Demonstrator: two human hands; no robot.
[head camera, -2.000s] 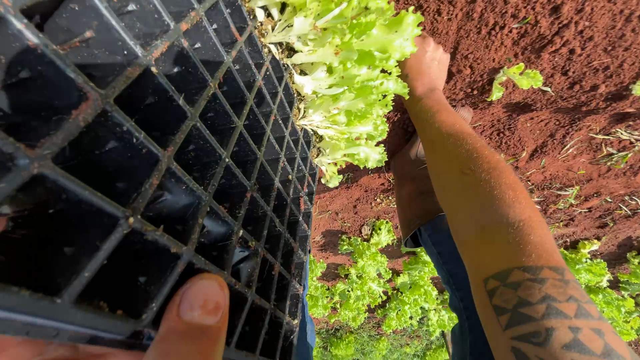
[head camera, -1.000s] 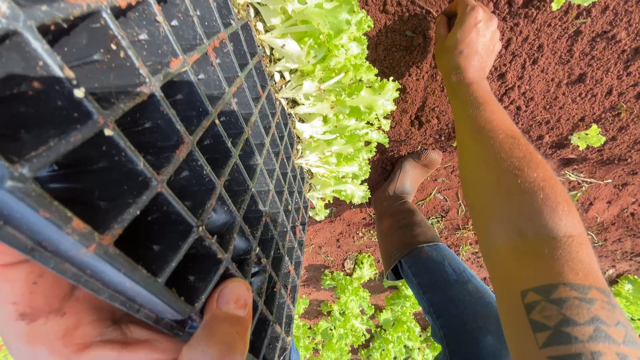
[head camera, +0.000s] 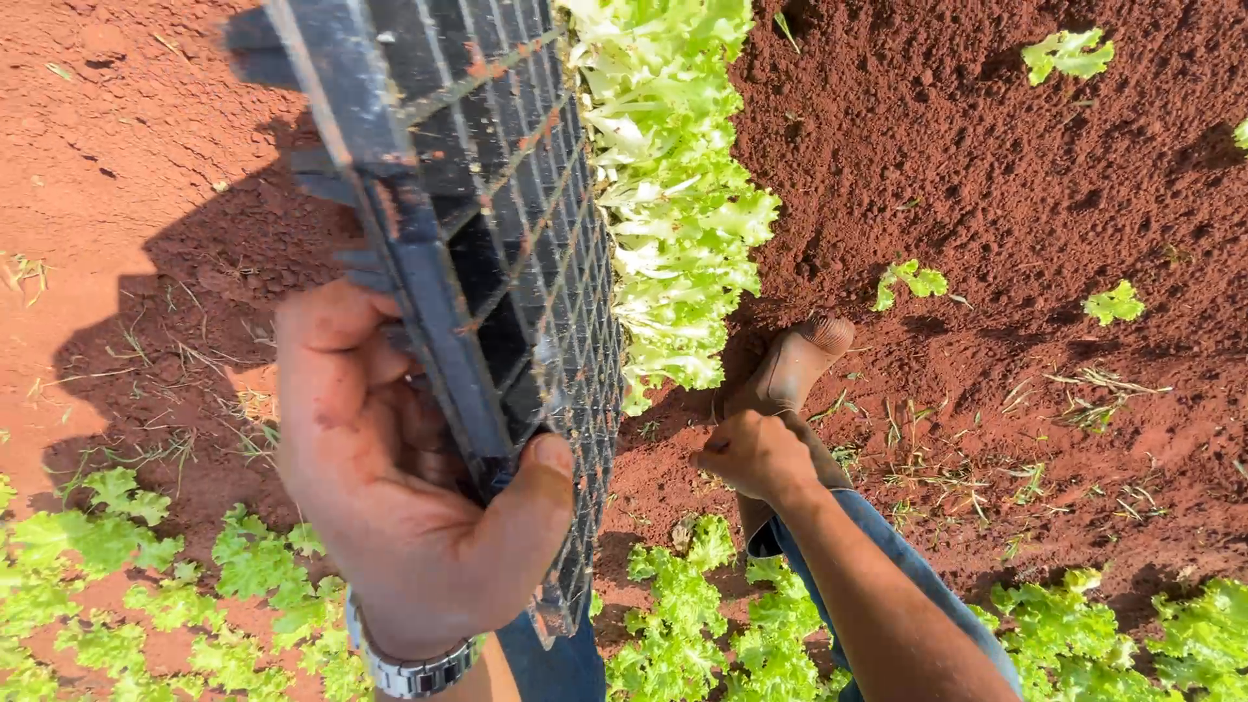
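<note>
My left hand (head camera: 419, 497), with a metal wristwatch (head camera: 419, 668), grips the near edge of a black plastic seedling tray (head camera: 546, 244), thumb on the cells and fingers behind. The tray is held tilted; its nearer cells hold no plants. Light green lettuce seedlings (head camera: 673, 205) fill its far side in a dense row. To the right of the tray, my right hand (head camera: 760, 453) is in the air in front of my boot, its fingers curled. Whether something small is between those fingers cannot be told.
Single lettuce seedlings (head camera: 1114, 303) stand spaced in loose red soil (head camera: 975, 195) at the right. Larger lettuce plants (head camera: 682, 604) grow along the bottom and lower left. A brown boot (head camera: 795, 366) rests on the soil by the tray, below a jeans leg. Dry grass bits (head camera: 1102, 390) lie about.
My right hand has moved from the soil at the top back toward my leg and the tray. The tray, still in my left hand, is now seen more edge-on. The view has shifted.
</note>
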